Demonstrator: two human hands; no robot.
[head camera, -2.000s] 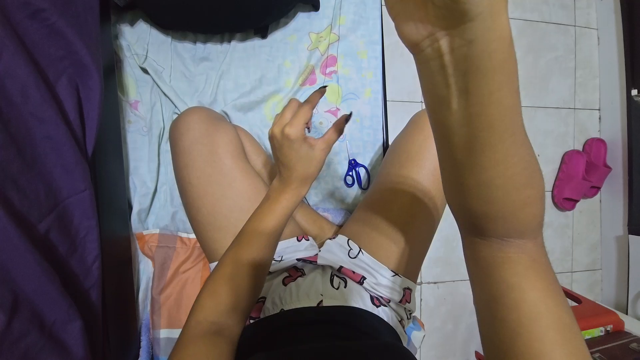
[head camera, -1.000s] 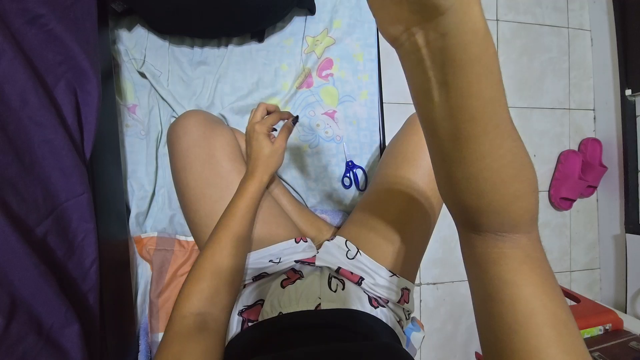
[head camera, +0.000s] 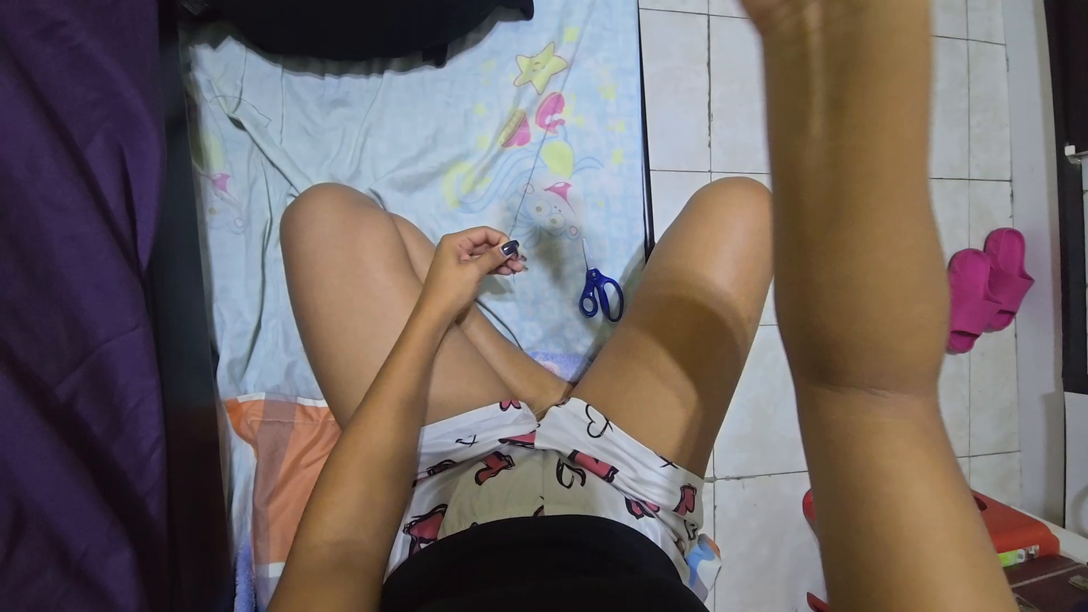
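My left hand (head camera: 480, 259) is over the bed between my knees, thumb and fingers pinched on a thin dark thread (head camera: 529, 189). The thread runs up and to the right from the fingertips across the printed bedsheet. Blue-handled scissors (head camera: 601, 295) lie on the sheet beside my thigh, to the right of this hand. My right forearm is raised along the right side of the view; only a bit of my right hand (head camera: 762, 10) near the wrist shows at the top edge, so its fingers and anything in them are hidden.
A black cloth item (head camera: 365, 30) lies at the top of the bed. A purple cloth (head camera: 76, 306) hangs at the left. An orange checked cloth (head camera: 285, 484) is by my hip. On the tiled floor are pink slippers (head camera: 986, 289), with a red object (head camera: 1016, 531) at the lower right.
My left hand, with thumb and forefinger spread two seconds ago, has drawn its fingers together and moved lower. The right arm stays raised. The scissors have not moved on the sheet.
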